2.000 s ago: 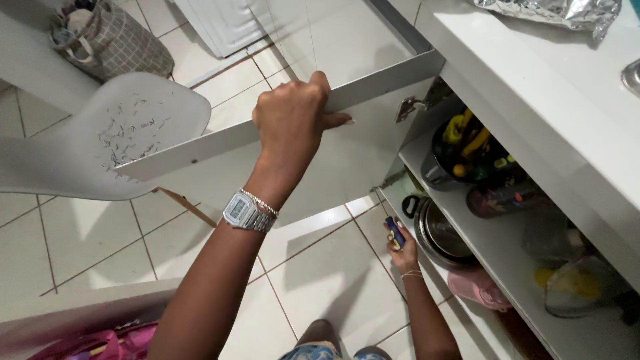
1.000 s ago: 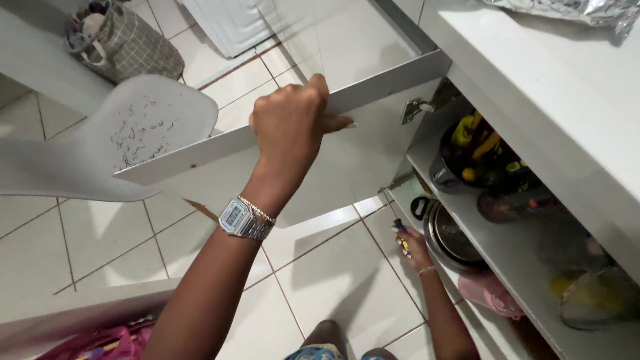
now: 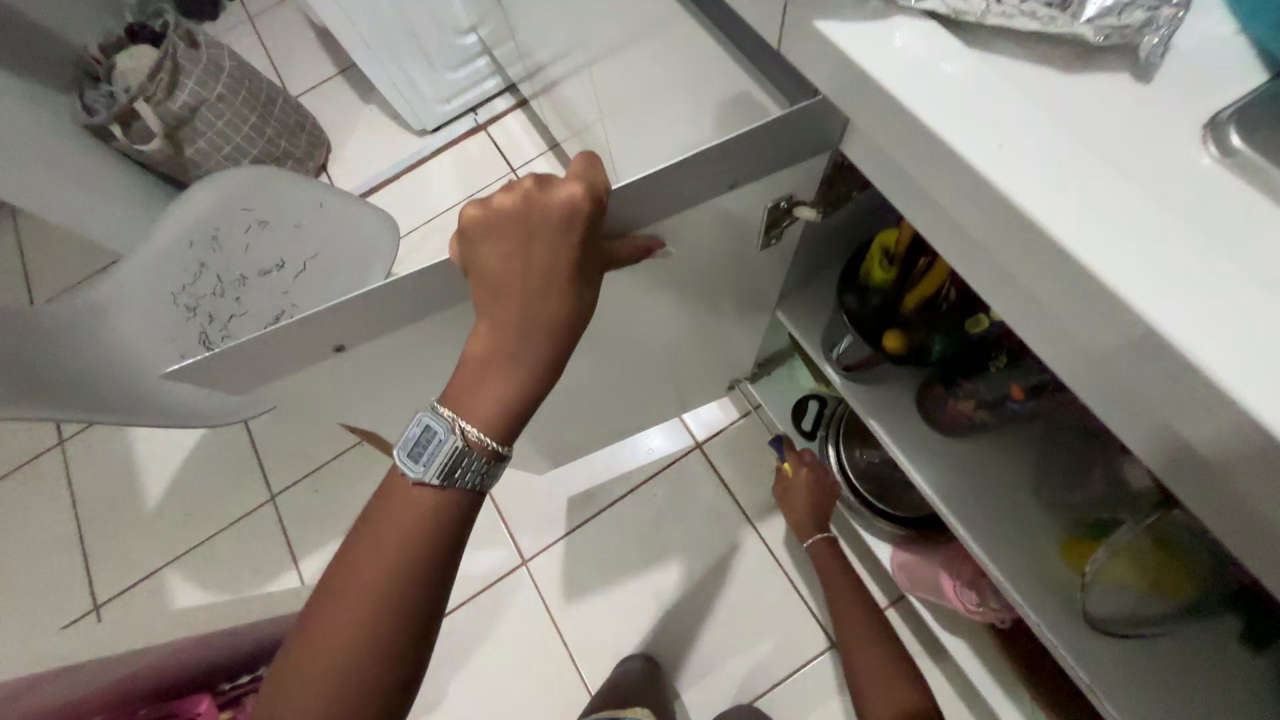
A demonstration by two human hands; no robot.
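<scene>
My left hand [image 3: 540, 260], with a digital watch [image 3: 425, 447] on the wrist, grips the top edge of an open white cabinet door [image 3: 690, 290], thumb on the inner side. Low down at the right, my right hand [image 3: 806, 490] is closed around a screwdriver [image 3: 779, 450] with a blue and yellow handle. Its thin shaft points up to the lower hinge [image 3: 738, 385] at the door's inner corner; whether the tip sits in a screw cannot be made out. The upper hinge [image 3: 785, 217] joins the door to the cabinet side.
Right of the door, the cabinet shelf [image 3: 960, 480] bears a dark pot [image 3: 850, 340] of colourful things and glass dishes. Metal pots [image 3: 880, 465] and a pink item [image 3: 950, 580] stand below. Foil [image 3: 1080, 20] lies on the countertop [image 3: 1010, 140]. A grey chair [image 3: 250, 260] and fabric basket [image 3: 215, 110] are at left.
My right hand has shifted its hold on the screwdriver, whose shaft still points to the lower hinge. My left hand keeps its grip on the door edge.
</scene>
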